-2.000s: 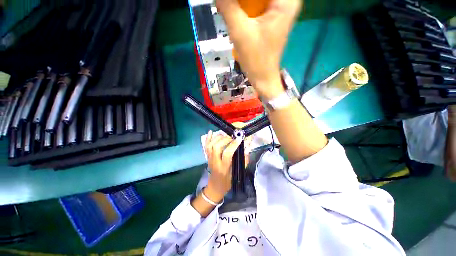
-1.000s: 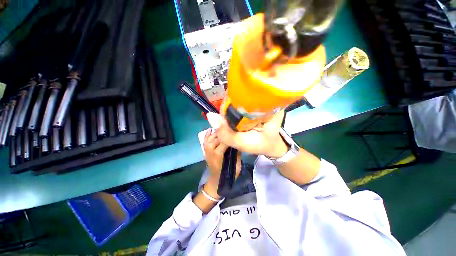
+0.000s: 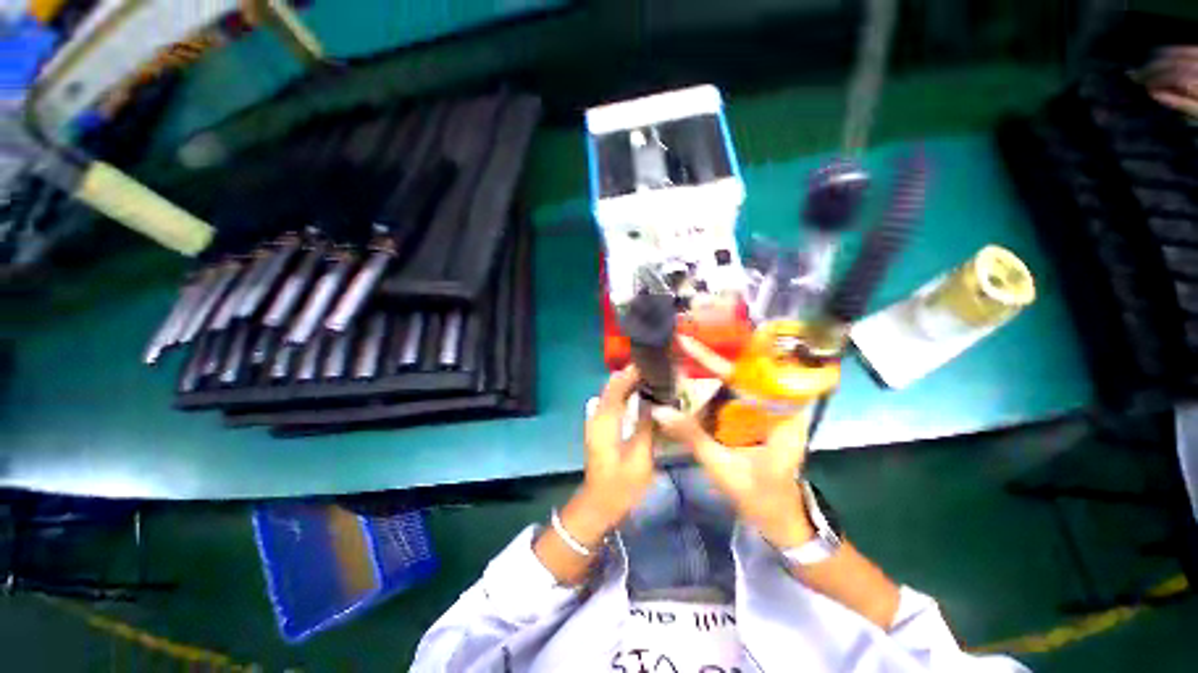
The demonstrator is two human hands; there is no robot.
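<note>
A black tripod (image 3: pixel 652 339) stands roughly upright between my hands in front of the screw feeder, its legs now together in one thick bar. My left hand (image 3: pixel 615 440) holds its lower part. My right hand (image 3: pixel 762 476) is around the orange electric screwdriver (image 3: pixel 786 379), with fingertips reaching to the tripod's lower end. The screwdriver's dark upper end and coiled cord rise from it. The hub and any screw are too blurred or hidden to see.
The white and blue screw feeder (image 3: pixel 667 210) sits on a red base. A gold-yellow cylinder (image 3: pixel 1001 279) lies on a white block at right. Foam trays (image 3: pixel 453 263) with silver-ended bars are at left, more black trays (image 3: pixel 1117 224) at right. A blue basket (image 3: pixel 315 579) is below the bench.
The tripod's spread legs are folded together and it has turned upright. The screwdriver came down into my right hand, then moved off the tripod to the right. The view has shifted.
</note>
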